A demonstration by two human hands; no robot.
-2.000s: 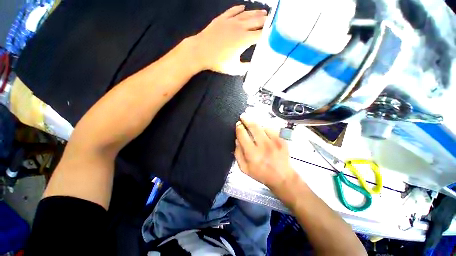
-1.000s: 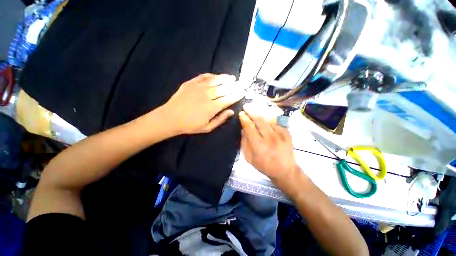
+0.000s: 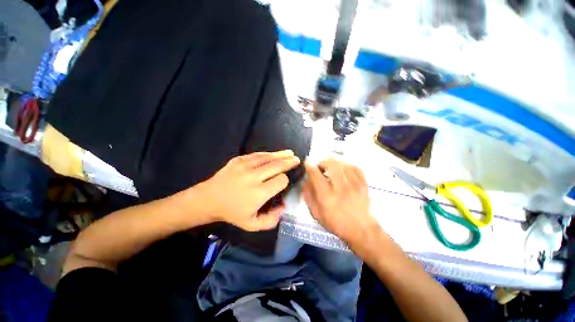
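A large black garment panel [image 3: 189, 82] lies over the white table and hangs down at its front edge. My left hand [image 3: 252, 188] grips the panel's right edge, fingertips curled on the cloth. My right hand [image 3: 337, 195] is beside it, its bent fingertips at the same cloth edge; the fingertips of both hands nearly meet. The presser foot and needle area [image 3: 315, 110] of the white sewing machine [image 3: 504, 119] is just above my hands, at the panel's edge. The cloth under my fingers is partly hidden.
Scissors with yellow and green handles [image 3: 451, 214] lie right of my right hand. A smartphone [image 3: 406, 141] lies by the machine. Red-handled scissors [image 3: 27, 119] and a tan taped bundle [image 3: 62, 154] are at the left table edge. A dark thread crosses the white table [image 3: 391, 220].
My left hand has moved down along the panel's edge, away from the needle, and its fingers have curled. My right hand has shifted slightly down. The view has turned, showing the machine head differently.
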